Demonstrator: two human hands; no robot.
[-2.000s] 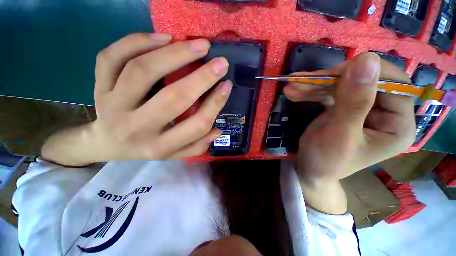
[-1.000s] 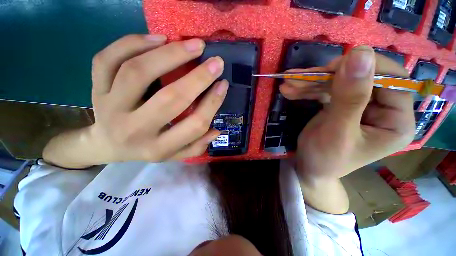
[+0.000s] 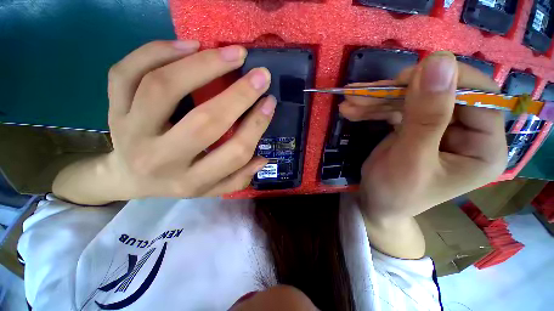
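Observation:
A black handset unit (image 3: 285, 124) lies in a pocket of the red foam tray (image 3: 325, 91), its blue circuit area and white label at the end near me. A small black square pad (image 3: 292, 88) is on its plain end. My left hand (image 3: 194, 121) lies over the unit's left side, fingers spread, fingertips on the housing. My right hand (image 3: 434, 133) holds the orange tweezers (image 3: 492, 99) like a pen, over the neighbouring unit. The tweezer tip is at the right edge of the pad; whether it touches cannot be told.
More handset units (image 3: 491, 13) sit in the tray behind and to the right. The green bench top (image 3: 61, 67) is at the left. Cardboard boxes (image 3: 452, 240) and red foam pieces (image 3: 495, 237) are below at the right. My white shirt is below the tray edge.
The tweezer tip has shifted slightly left and up, from over the pad's right part to its right edge. The tray has shifted slightly left in view. The left hand keeps its pose on the unit.

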